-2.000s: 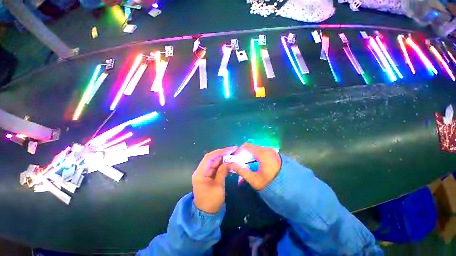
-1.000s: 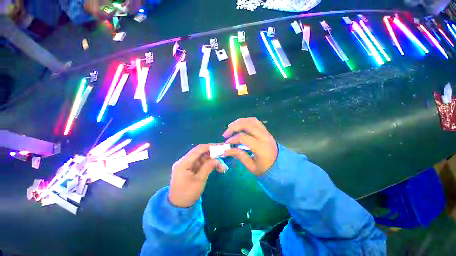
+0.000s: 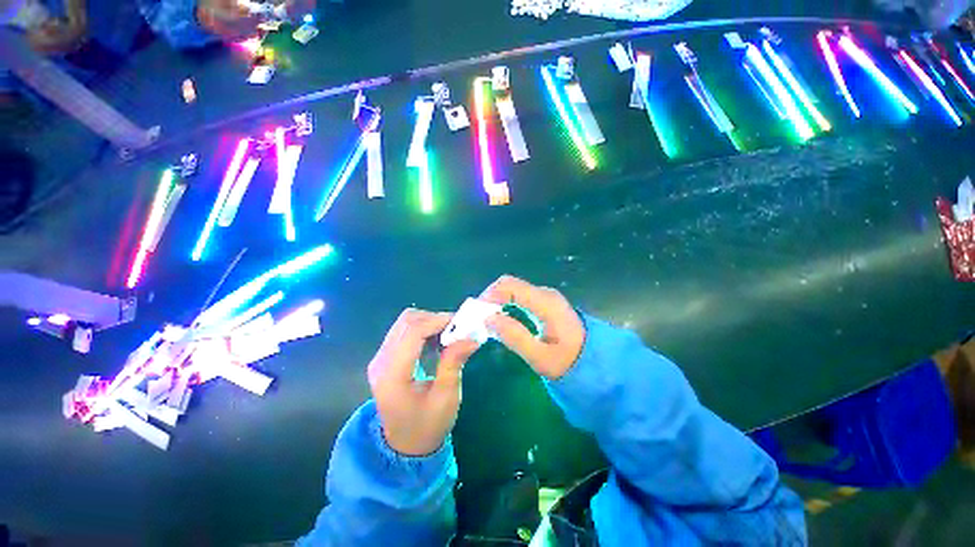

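Observation:
A small white plastic housing (image 3: 468,324) is held between the fingertips of both hands above the dark green surface (image 3: 684,374). My left hand (image 3: 415,374) pinches its left side between thumb and fingers. My right hand (image 3: 540,324) pinches its right side. A bluish-green glow shows at the right fingers; the strip itself is mostly hidden by the hand. Any board inside is hidden.
A pile of glowing and white strips (image 3: 214,347) lies at left. Light units (image 3: 486,139) lie in a spaced row across the belt. A red packet (image 3: 955,237) is at right. A clear bag of white parts (image 3: 625,8) is at the top. A blue object (image 3: 898,422) is at lower right.
The hands have moved left overall since the first frame. The housing now shows tilted between the fingertips. The row of units has shifted slightly left in view and the strips' colours have changed.

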